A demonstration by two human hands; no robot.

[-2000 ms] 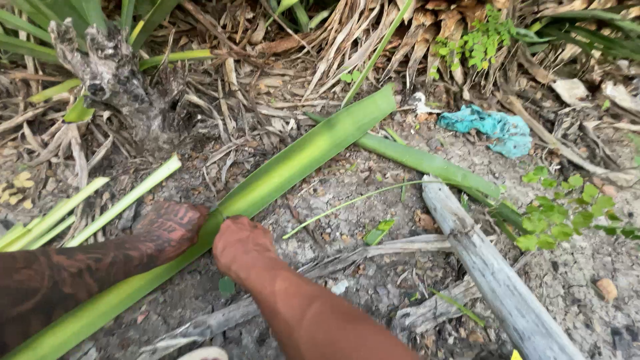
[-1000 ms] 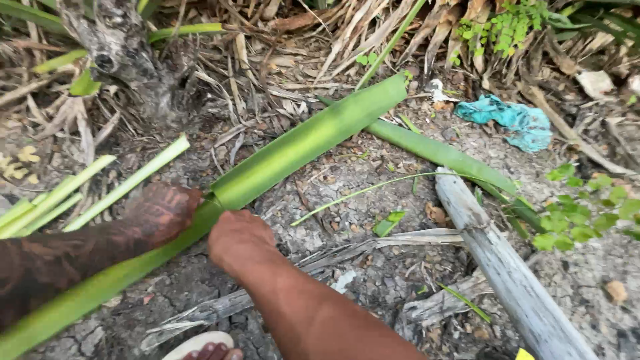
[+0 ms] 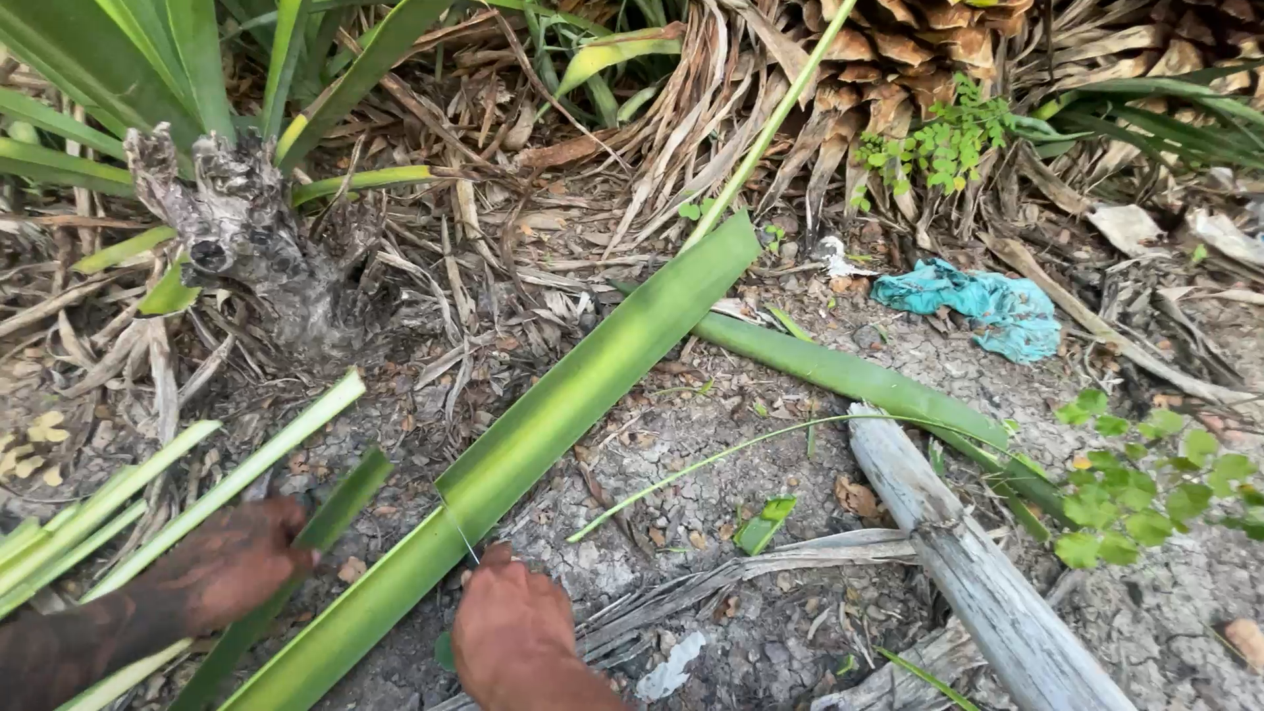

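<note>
A long, broad green leaf blade [image 3: 592, 395] slants from the bottom left up to the centre, with a cut across it at mid-length. At that cut, just right of the leaf, my right hand [image 3: 515, 612] is closed on a thin metal blade or wire [image 3: 460, 533], most of it hidden. On the left, my left hand [image 3: 242, 568] holds a narrower dark green leaf strip [image 3: 341, 499] apart from the broad leaf. Beside and behind that hand lie several pale green cut strips [image 3: 237, 474].
A grey dry stalk [image 3: 968, 563] lies at the right, near another green leaf [image 3: 849, 375]. A crumpled turquoise scrap [image 3: 987, 301] is beyond. A gnarled stump [image 3: 257, 247] stands upper left. Spiky plants and dry leaves line the back.
My left hand has moved left off the broad leaf and now has a separate narrow strip in it. The right hand is still by the cut, and a thin blade or wire shows there now.
</note>
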